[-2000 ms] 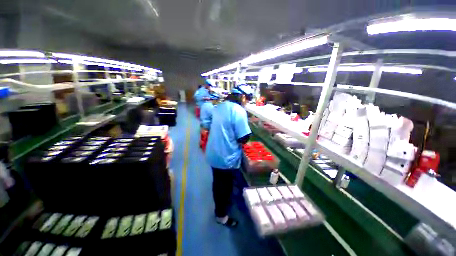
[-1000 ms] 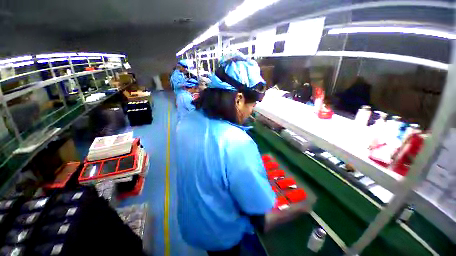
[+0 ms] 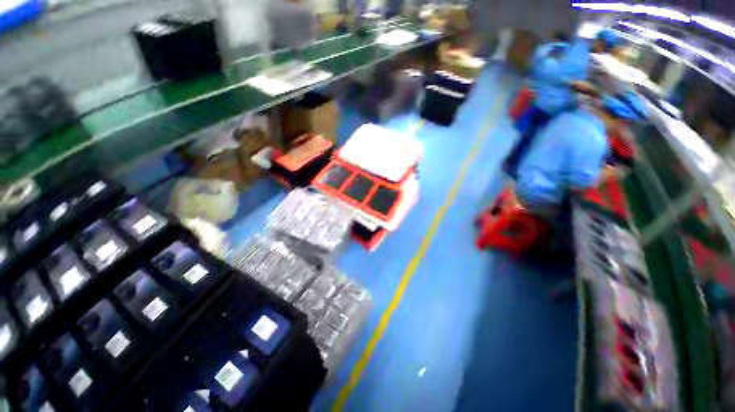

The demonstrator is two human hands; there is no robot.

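Observation:
Neither of my hands is in the picture. Nearest in front of me, at the lower left, are black trays (image 3: pixel 173 322) with rows of dark units, each with a small white rectangle. Beyond them on the floor lie clear blister trays (image 3: pixel 310 282). A red tray (image 3: pixel 360 191) with dark panels tops a stack on the floor, and a white tray (image 3: pixel 380 150) lies on its back part. The view is tilted and blurred.
A yellow line (image 3: pixel 415 259) runs along the blue floor. People in blue are at the right, one by a red stool (image 3: pixel 509 229). Trays line the green bench (image 3: pixel 662 282) at the right. A black stack (image 3: pixel 179 48) stands on the left bench. Cartons (image 3: pixel 310 121) are under it.
The view has swung left and down. The person in blue who was close in front is no longer near the centre. The black trays and floor stacks now fill more of the picture.

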